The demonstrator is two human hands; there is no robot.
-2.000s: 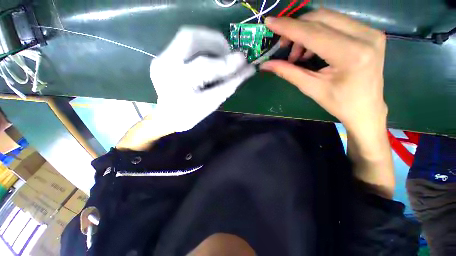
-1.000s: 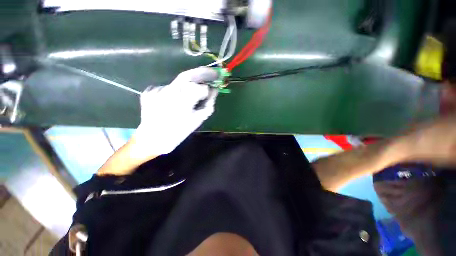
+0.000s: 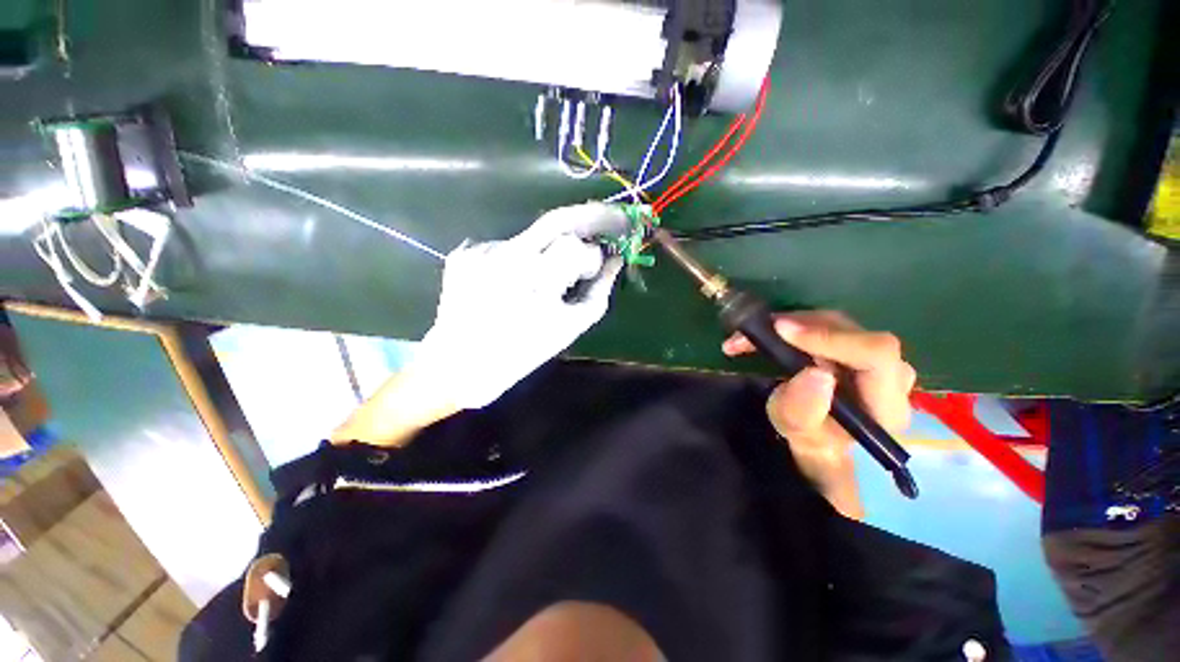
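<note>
My left hand (image 3: 531, 291), in a white glove, holds the green circuit board (image 3: 637, 241) edge-on by its left side. My bare right hand (image 3: 841, 388) grips the black handle of the soldering iron (image 3: 764, 330); its metal tip meets the board's right side. Solder wire (image 3: 343, 207) runs from the left to my gloved hand. Red lead wires (image 3: 712, 162) and white, blue-looking and yellow wires join the board to the long white tubular unit (image 3: 453, 39). The black power cord (image 3: 828, 217) runs right from the board. The exact contact point is too small to tell.
A solder reel (image 3: 97, 166) stands at the far left with white cords (image 3: 110, 252) below it. Small silvery terminals (image 3: 569, 119) lie below the unit. A coiled black cord (image 3: 1055, 78) lies at the upper right, a yellow piece (image 3: 1167, 201) at the right edge. Cartons (image 3: 78, 543) are lower left.
My right hand has come back from the right edge with the soldering iron, its tip now at the board. My left hand still holds the board. The camera view has shifted.
</note>
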